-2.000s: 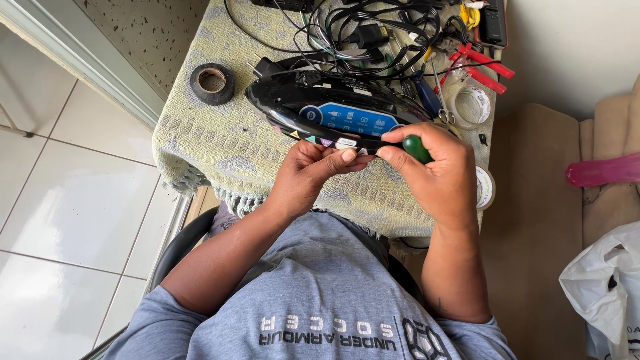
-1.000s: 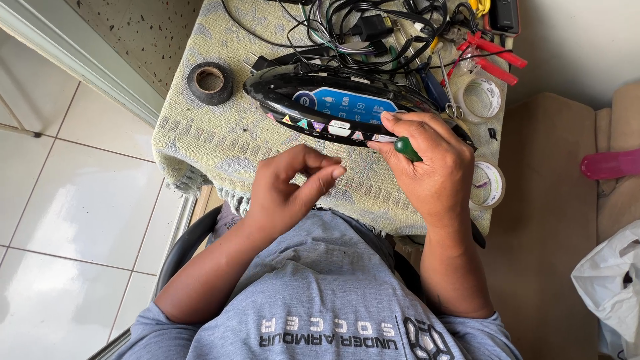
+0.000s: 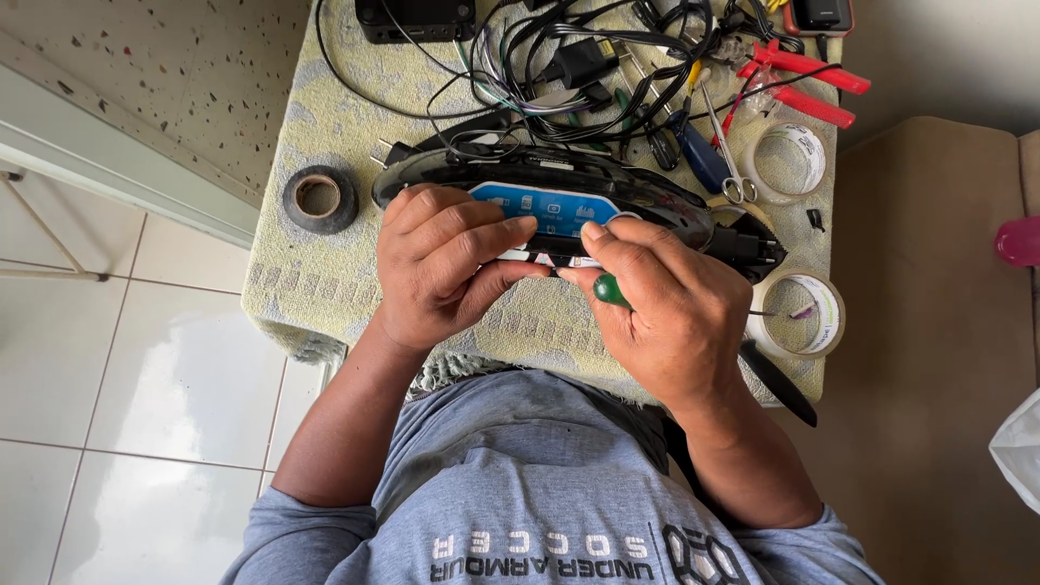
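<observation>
A glossy black electronic device (image 3: 666, 195) with a rounded casing and a blue label bearing icons rests on the towel-covered table, near its front edge. My left hand (image 3: 455, 260) grips the left part of its near edge, thumb below and fingers on top. On the right part of that edge, my right hand (image 3: 670, 301) pinches with thumb and forefinger. A tool's green handle (image 3: 609, 290) is tucked in the right palm; a thin shaft shows behind that hand. Small coloured stickers show between my thumbs. The fingers hide much of the edge.
Black electrical tape (image 3: 320, 200) lies at left. Behind the device are tangled cables (image 3: 561, 114), a black box (image 3: 414, 20), red-handled pliers (image 3: 812, 81) and scissors (image 3: 727, 154). Clear tape rolls (image 3: 829, 313) lie at right, near a black blade-shaped object (image 3: 776, 382).
My left hand was off the device one second ago and now holds its near edge again. The right hand has stayed at the edge with the green handle in its palm.
</observation>
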